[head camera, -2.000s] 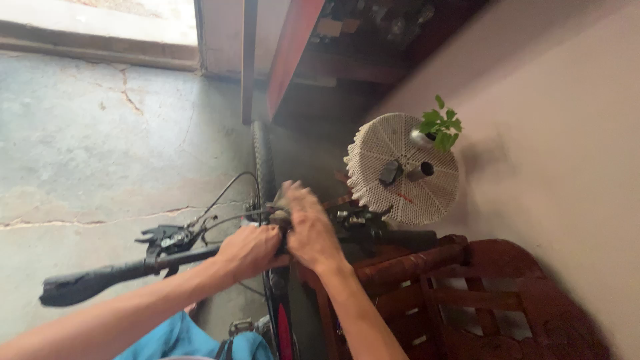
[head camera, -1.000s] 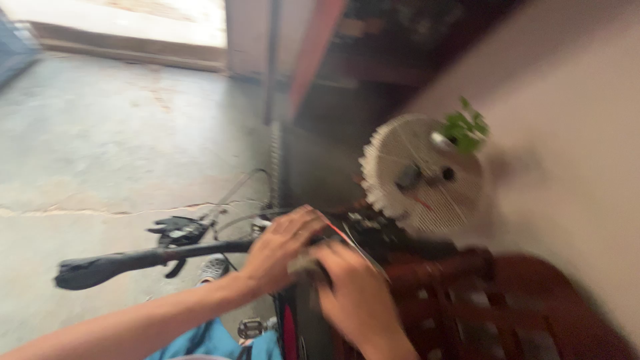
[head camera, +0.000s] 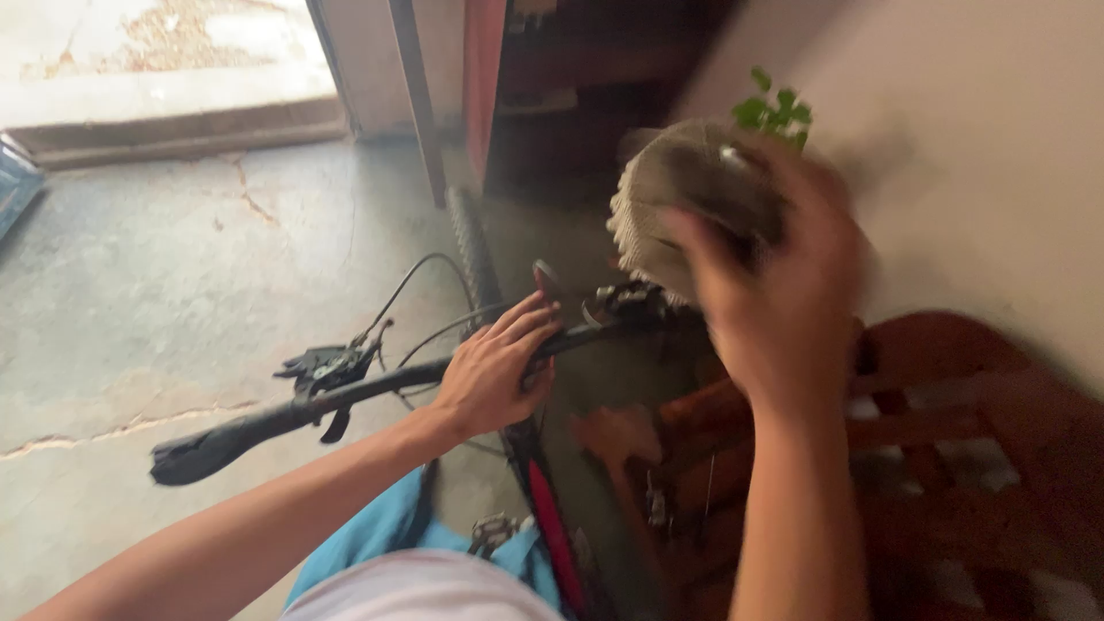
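Note:
My left hand (head camera: 500, 366) lies over the middle of the bicycle's black handlebar (head camera: 379, 384), its fingers bent across the bar near the stem. Up at the right, my right hand (head camera: 776, 259) is raised in front of the round woven table top (head camera: 638, 233), with a dark greyish object (head camera: 720, 185) between thumb and fingers; blur hides what it is. A brake lever and shifter (head camera: 328, 366) sit on the left part of the bar, and more fittings (head camera: 638, 300) on the right part. The front tyre (head camera: 473, 246) points away from me.
A green plant (head camera: 776, 112) stands at the woven top, by the wall. A dark red wooden chair (head camera: 931, 371) is at the lower right. Beyond the wheel is a shelf with a red side panel (head camera: 480, 86). Cracked concrete floor (head camera: 172, 302) spreads to the left.
My right hand has moved from near the handlebar's middle up to the right, over the woven top. My left hand remains at the bar's middle.

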